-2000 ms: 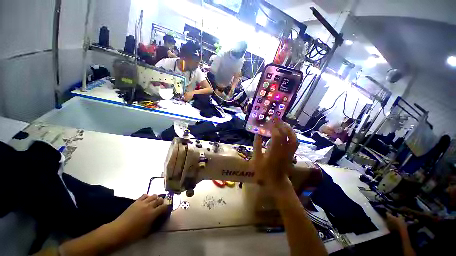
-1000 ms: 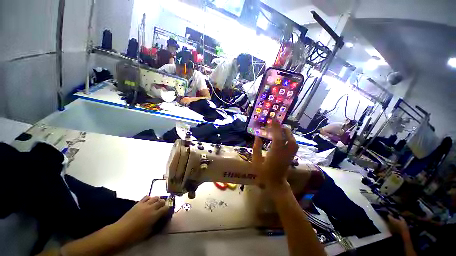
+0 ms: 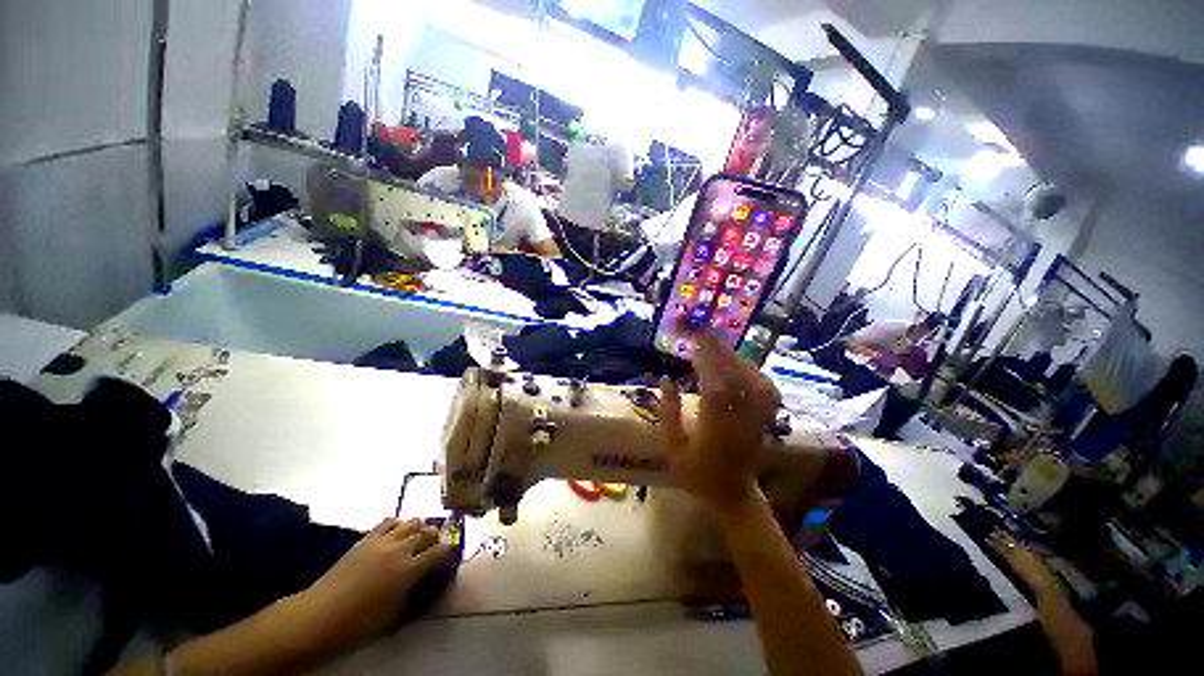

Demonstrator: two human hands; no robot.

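A smartphone [image 3: 729, 264] with a lit pink screen of app icons stands upright behind the sewing machine. My right hand [image 3: 720, 420] is raised in front of the machine head, fingers apart, fingertips at the screen's lower edge; no grip on the phone shows. The cream machine head [image 3: 581, 442] reads HIKARI, partly hidden by this hand. My left hand [image 3: 396, 561] holds dark cloth down beside the presser foot [image 3: 453, 531]. The dark garment piece [image 3: 251, 528] with a pale edge runs left from there into a heap.
Small red and yellow loops [image 3: 597, 490] lie behind the machine head. Dark cloth [image 3: 911, 548] lies right of the machine. The white table [image 3: 304, 423] has a blue-edged trough beyond it. People work at machines behind, and another person's arm [image 3: 1050, 594] shows at right.
My right hand has shifted slightly down and its fingertips have moved lower on the phone. The icons on the screen have changed. My left hand has stayed at the needle area.
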